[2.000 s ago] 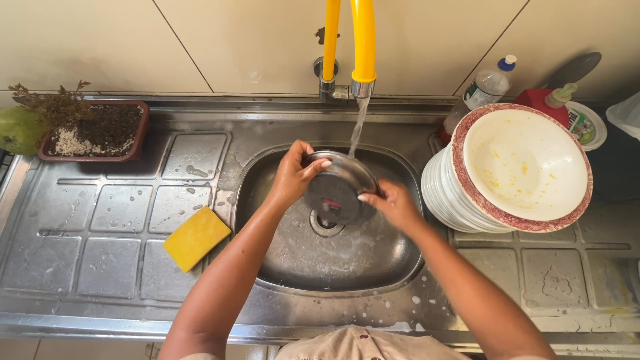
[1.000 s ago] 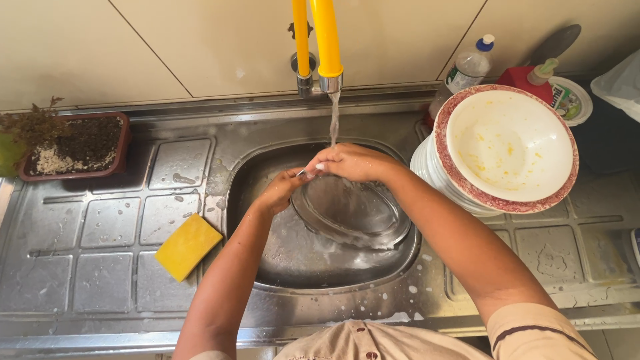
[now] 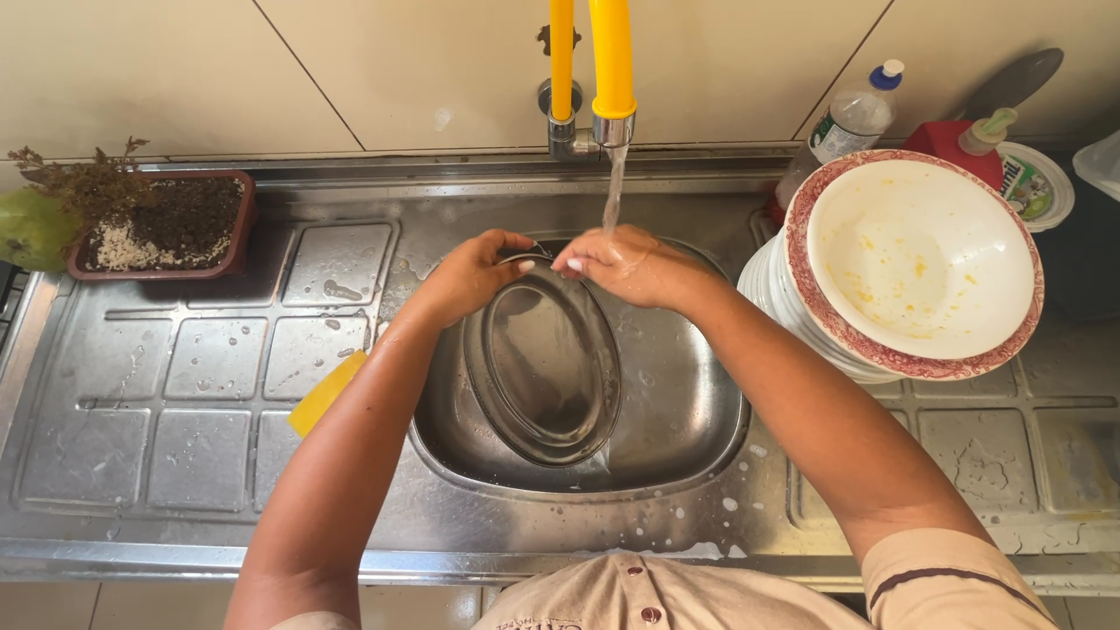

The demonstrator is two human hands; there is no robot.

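An oval metal dish (image 3: 547,367) hangs tilted over the stainless steel sink basin (image 3: 682,429). My left hand (image 3: 481,271) grips its upper rim between thumb and fingers. My right hand (image 3: 626,262) is at the rim's top right, thumb and fingers drawn together; whether they pinch the rim is unclear. Water from the yellow faucet (image 3: 612,70) runs down onto the back of my right hand. Left of the basin, a yellow sponge (image 3: 325,394) lies partly hidden behind my left forearm.
Right of the basin stands a stack of white plates (image 3: 770,306), topped by a red-patterned plate (image 3: 962,363) and a food-smeared white bowl (image 3: 919,254). Behind it are a plastic bottle (image 3: 849,118) and a red dispenser (image 3: 941,149). A brown planter (image 3: 166,262) sits at the back left.
Two seconds ago both hands held a round dark-bottomed metal piece; now an oval dish is in view. Since one second ago it has turned more upright, and my hands have moved slightly apart.
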